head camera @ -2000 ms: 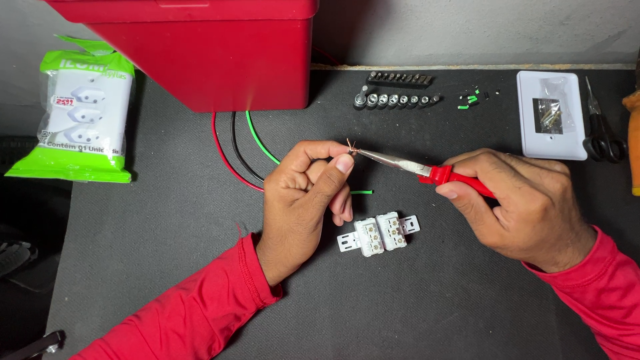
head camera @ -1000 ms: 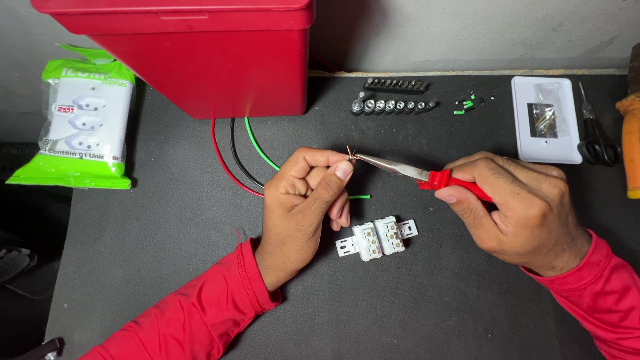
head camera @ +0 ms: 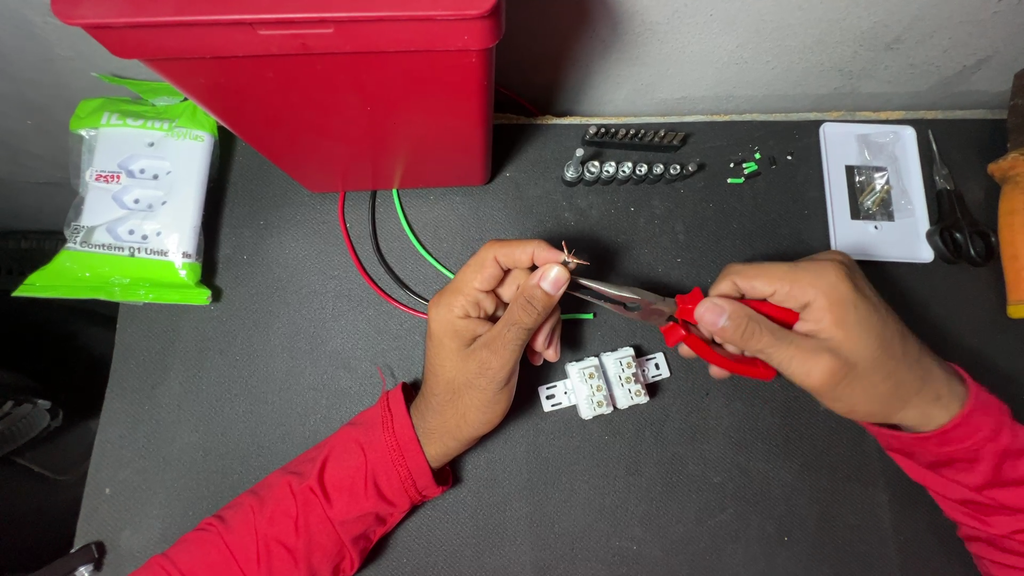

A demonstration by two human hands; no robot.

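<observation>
My left hand (head camera: 500,320) pinches the splayed bare copper strands (head camera: 571,258) of a wire between thumb and index finger; the wire's insulation is mostly hidden by the fingers. In my right hand (head camera: 800,336) are red-handled long-nose pliers (head camera: 640,302), their jaws somewhat apart and their tips just below the strands, close to my left thumb. Red (head camera: 358,268), black (head camera: 384,268) and green (head camera: 416,244) wires run from the red bin toward my left hand, and a green end shows right of the fingers. Below lies a white socket module (head camera: 604,384) with its screw terminals facing up.
A red plastic bin (head camera: 360,112) stands at the back, left of a row of sockets (head camera: 624,171) and a bit holder (head camera: 636,140). Green insulation scraps (head camera: 750,168), a white cover plate (head camera: 878,236), scissors (head camera: 956,224) and an orange handle (head camera: 1012,232) lie rightward. A packaged outlet (head camera: 136,192) is at left.
The pliers have come away from the copper strands; their tips have moved down and their jaws and handles have spread. The strands stay pinched in my left hand.
</observation>
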